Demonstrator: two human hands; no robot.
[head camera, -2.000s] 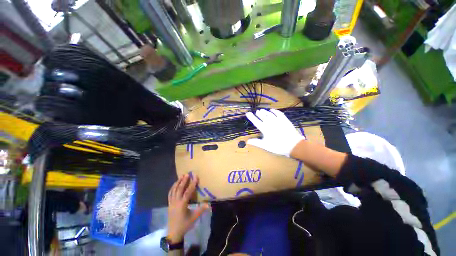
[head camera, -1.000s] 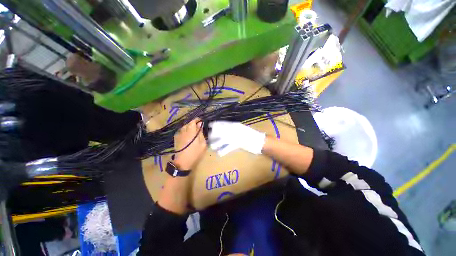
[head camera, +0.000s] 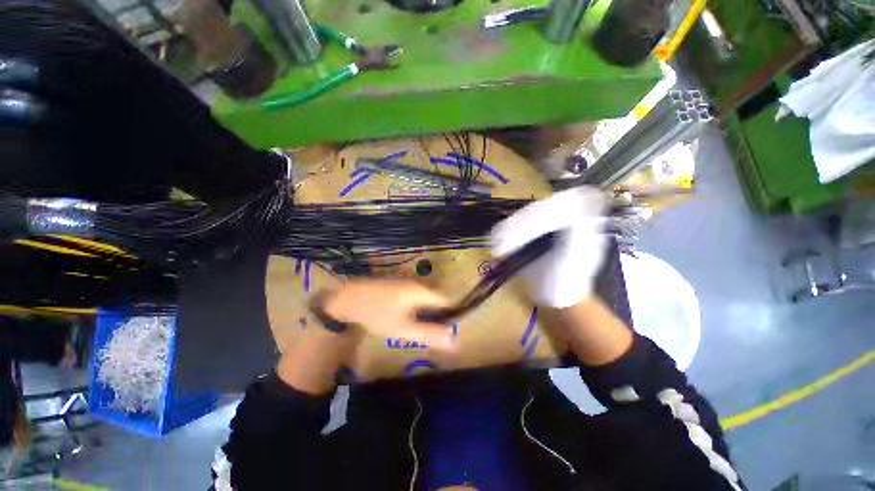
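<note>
My left hand (head camera: 389, 309), bare with a dark wristband, is closed on one end of a thin bunch of black cables (head camera: 491, 280) above the cardboard board (head camera: 403, 360). My right hand (head camera: 566, 247), in a white glove and blurred, holds the other part of that bunch, higher and to the right. The wide bundle of black cables (head camera: 384, 228) lies across the board behind my hands. A silver slotted strip (head camera: 422, 179) lies slanting on the board beyond the bundle. The cable ends at the right are partly hidden by the glove.
The green press plate (head camera: 384, 112) stands beyond the board, with green-handled pliers (head camera: 317, 88) on it. Thick black cable hanks (head camera: 115, 105) are at the left. A blue bin (head camera: 168, 384) of white pieces is lower left. Metal profiles (head camera: 638, 144) and a white tub (head camera: 662, 307) are right.
Both hands have come away from the wide bundle towards me, with a thin cable bunch stretched between them. The gloved hand has moved right. The camera view has shifted.
</note>
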